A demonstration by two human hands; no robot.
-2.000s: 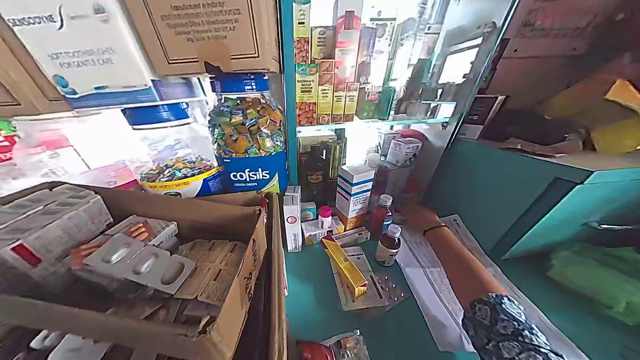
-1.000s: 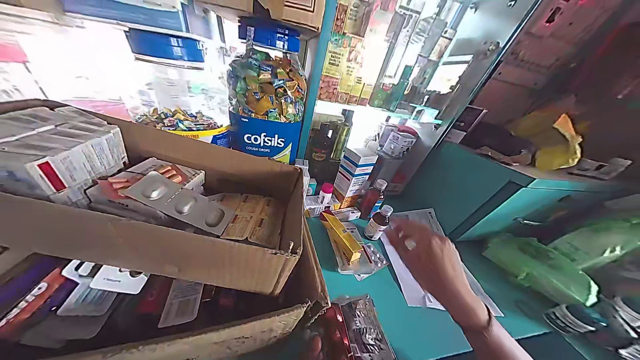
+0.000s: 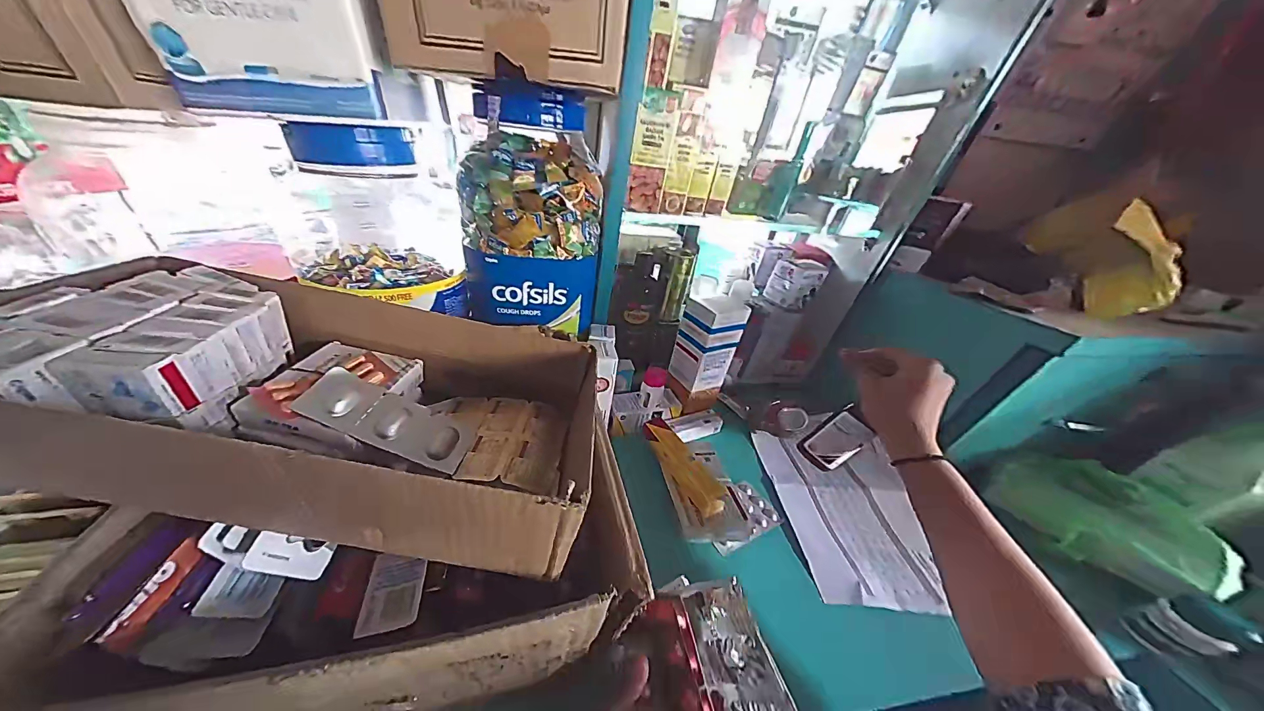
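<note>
My right hand (image 3: 901,395) has its fingers curled, above the far right part of a printed paper sheet (image 3: 859,533). Right by its fingertips is a small object with a white label and dark edges (image 3: 834,441), perhaps a tilted bottle; whether the fingers grip anything is unclear. At the bottom edge, only part of my left hand (image 3: 630,679) shows, dark and blurred, beside red and silver foil packs (image 3: 716,642); its grip is hidden. Between the hands, a yellow carton (image 3: 686,472) lies on blister packs (image 3: 755,515).
Two stacked cardboard boxes (image 3: 296,494) of medicine packs fill the left. Behind them stand a jar of wrapped cough drops (image 3: 533,217) and a second jar (image 3: 370,227). Small cartons, including a white-and-blue one (image 3: 706,341), stand before the glass shelves. Green plastic bags (image 3: 1106,523) lie at right.
My right hand has moved away from the near side of the bottles to the far right of the paper, its fingers now curled. The two bottles no longer stand upright together as before.
</note>
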